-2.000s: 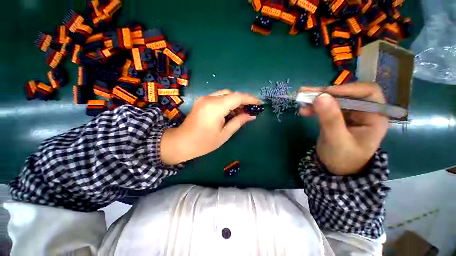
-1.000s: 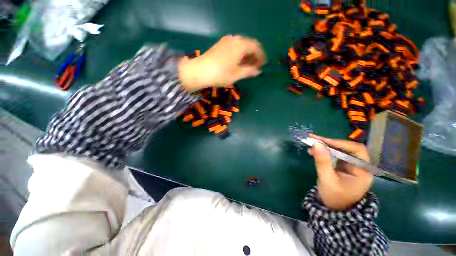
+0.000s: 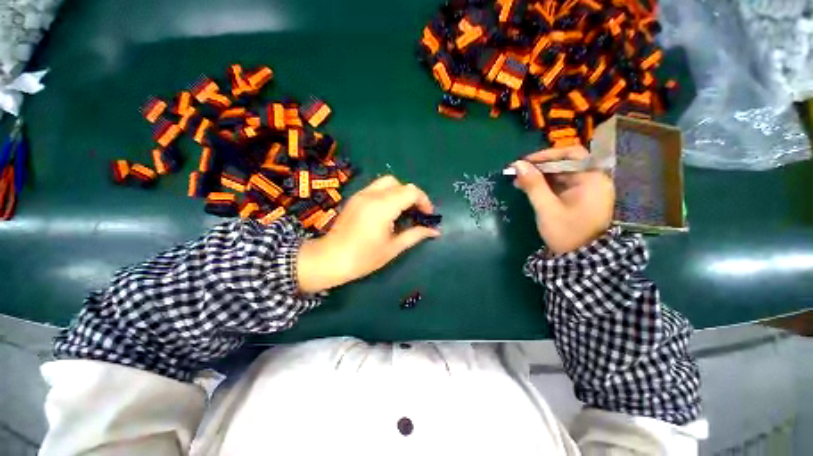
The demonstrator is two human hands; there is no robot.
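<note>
My left hand pinches a black connector housing between thumb and fingertips, above the green bench. My right hand holds silver-grey tweezers pointing left, with their pale part at the fingertips. The fine tips are hard to make out. A loose pile of tiny grey pins lies between my hands, just left of the tweezers. A single dark housing lies alone near the bench's front edge, below my left hand.
A smaller heap of black-and-orange housings lies at left, a larger one at the back right. A tan box of grey pins stands right of my right hand. A clear plastic bag lies behind it. Blue-and-orange handles show far left.
My left hand has come back from above the far side of the left heap and now holds a black housing beside the pins. My right hand still holds the tweezers. The camera view has shifted.
</note>
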